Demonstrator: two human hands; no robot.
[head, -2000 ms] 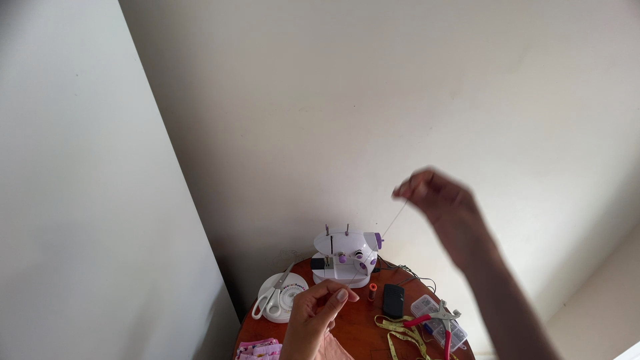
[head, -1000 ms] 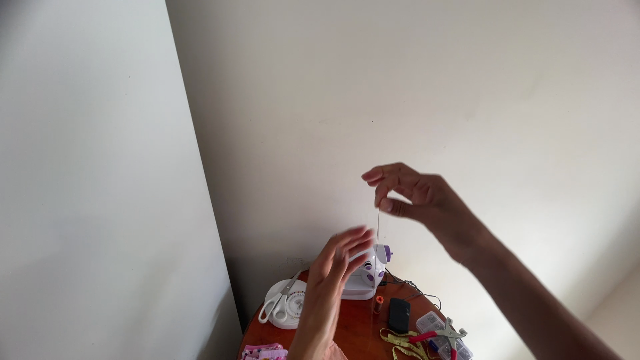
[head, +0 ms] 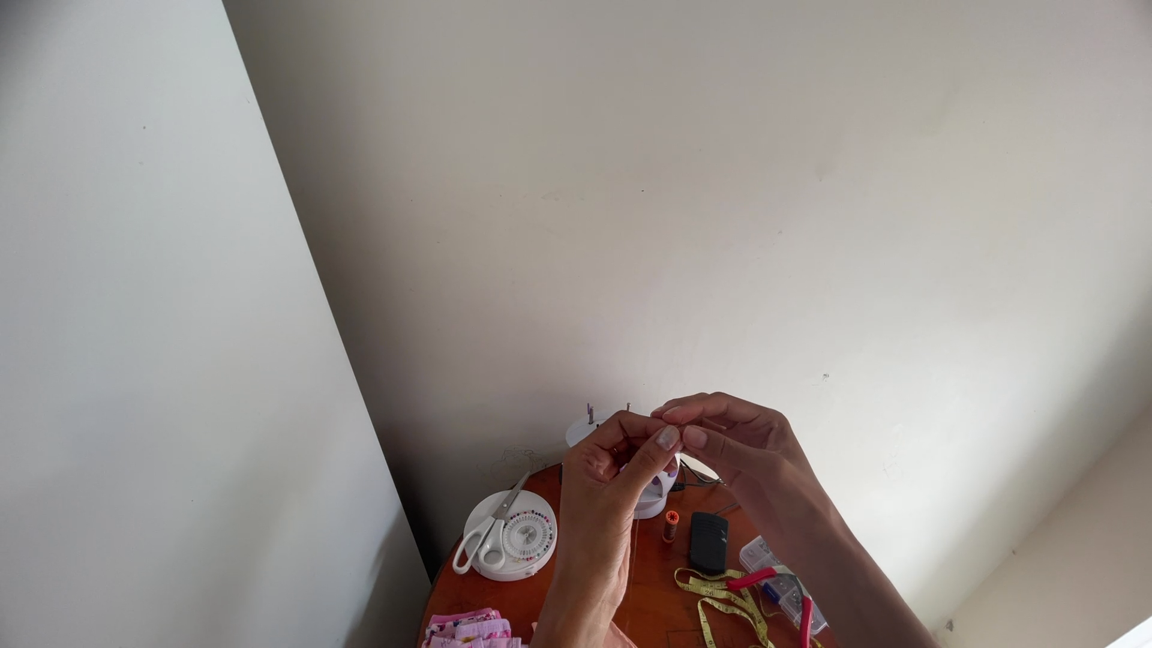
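Observation:
My left hand and my right hand meet at the fingertips in front of a small white sewing machine, which they mostly hide. Thumb and forefinger of each are pinched together. A thin thread hangs below the hands; what exactly sits between the fingertips is too small to tell. Below them on the round wooden table stands an orange thread spool, and right of it lies a black foot pedal or similar flat black object.
White-handled scissors rest on a round white pin case at left. Pink patterned fabric lies at the near left. A yellow tape measure, red-handled pliers and a clear plastic box are at right. Walls stand behind and left.
My right hand, raised apart with a thread hanging from its fingers before, has come down to my left hand. The fingertips of both now meet.

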